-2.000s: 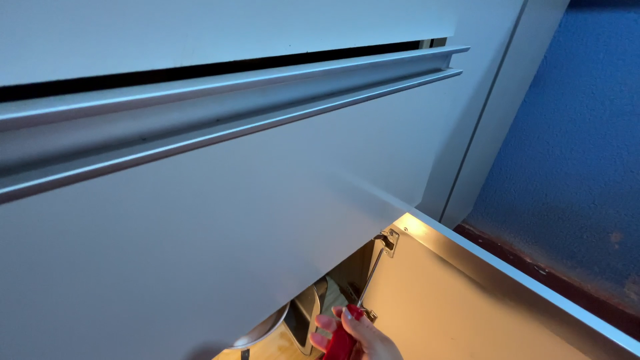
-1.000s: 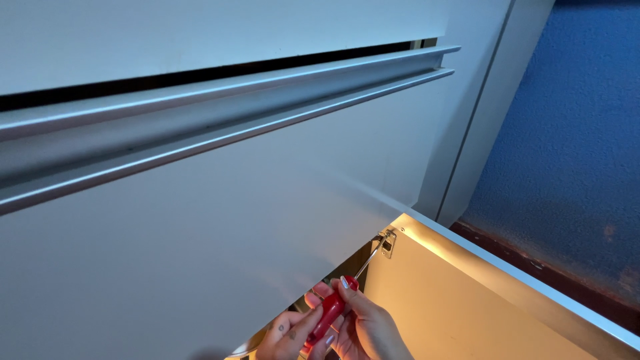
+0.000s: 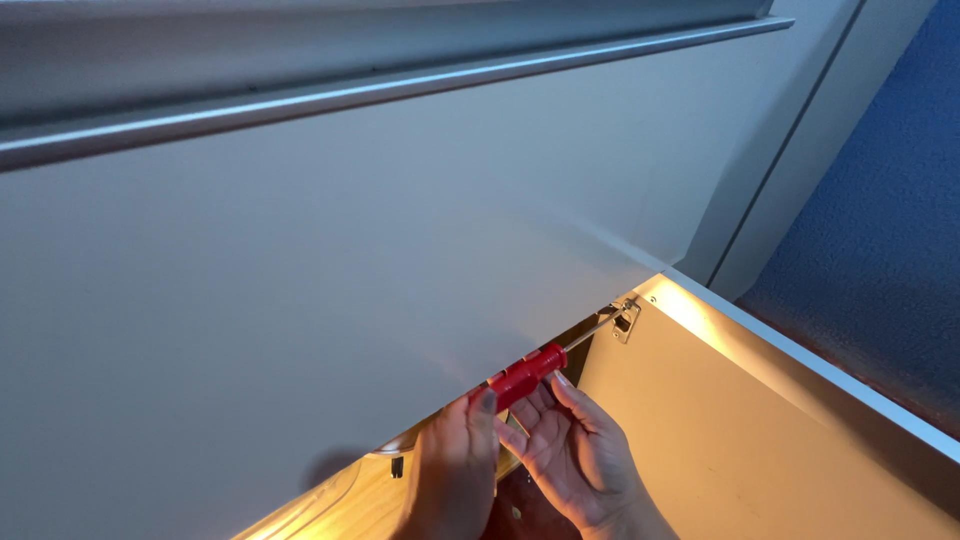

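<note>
My left hand [image 3: 454, 457] grips the rear of a red-handled screwdriver [image 3: 525, 376], its thumb along the handle. Beneath the front of the handle, my right hand [image 3: 574, 450] has its fingers spread, with the thumb near the collar; whether it touches the handle is hard to tell. The metal shaft slants up to the right, its tip at the upper screw area of a metal hinge plate [image 3: 624, 321]. That plate is fixed to the inner face of a cabinet door [image 3: 720, 390], close to the door's corner. The drawer front hides part of the left fingers.
A large pale drawer front [image 3: 337, 262] with a long metal handle rail [image 3: 390, 86] spans the view above my hands. A wooden shelf [image 3: 367, 495] shows at lower left, with a small dark bracket [image 3: 397, 466] near it. A blue wall [image 3: 885, 202] stands at right.
Two seconds ago only one hand showed at the screwdriver; the left then came onto its handle. Since the last earlier frame, my right fingers have spread from the handle. The view has moved closer.
</note>
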